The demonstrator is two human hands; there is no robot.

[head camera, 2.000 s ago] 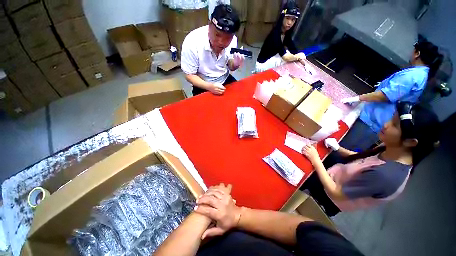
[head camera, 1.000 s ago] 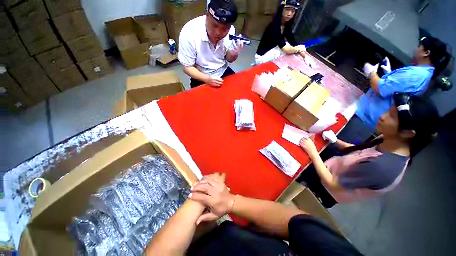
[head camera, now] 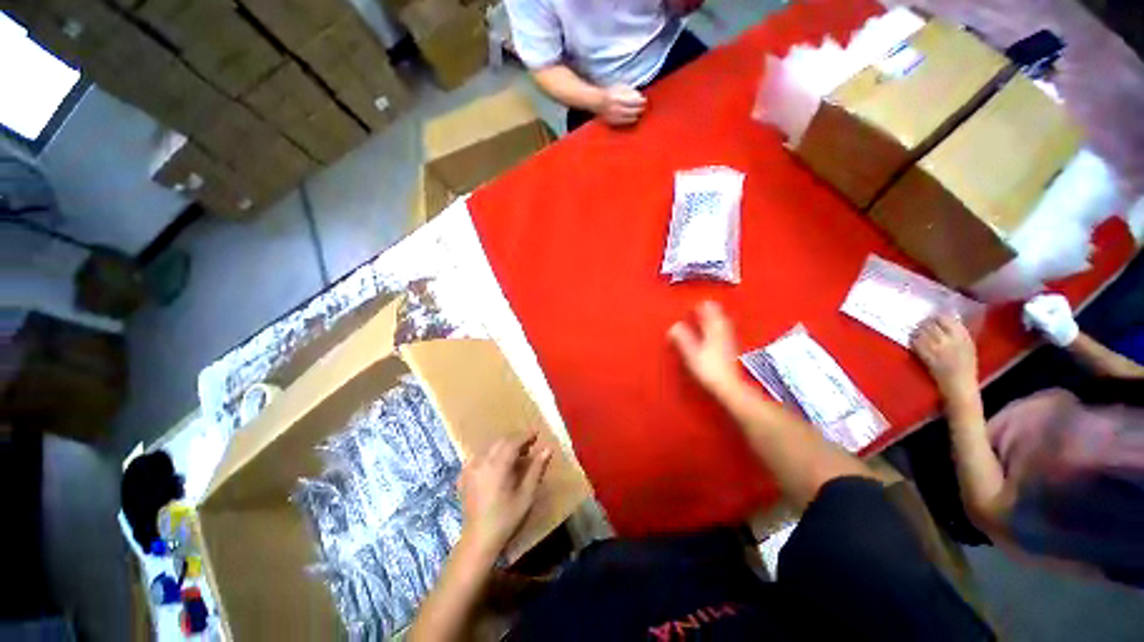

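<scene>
My right hand is stretched out over the red cloth, bare, fingers apart and empty, just below a small pile of bubble bags. Another bubble bag lies to its right, beside my forearm. My left hand is at the near flap of the open shipping carton, fingers bent; whether it grips the flap is unclear. Inside the carton stand packed rows of shiny grey bubble bags.
A co-worker's hand touches a flat bubble bag. Two small cartons stand among whitish sheets. A person in white sits opposite. A tape roll and black cloth are left of the carton. An open box stands beyond the table.
My hands, earlier clasped together at the carton's corner, are apart. My right hand has reached forward over the cloth. The view has turned and moved closer to the table.
</scene>
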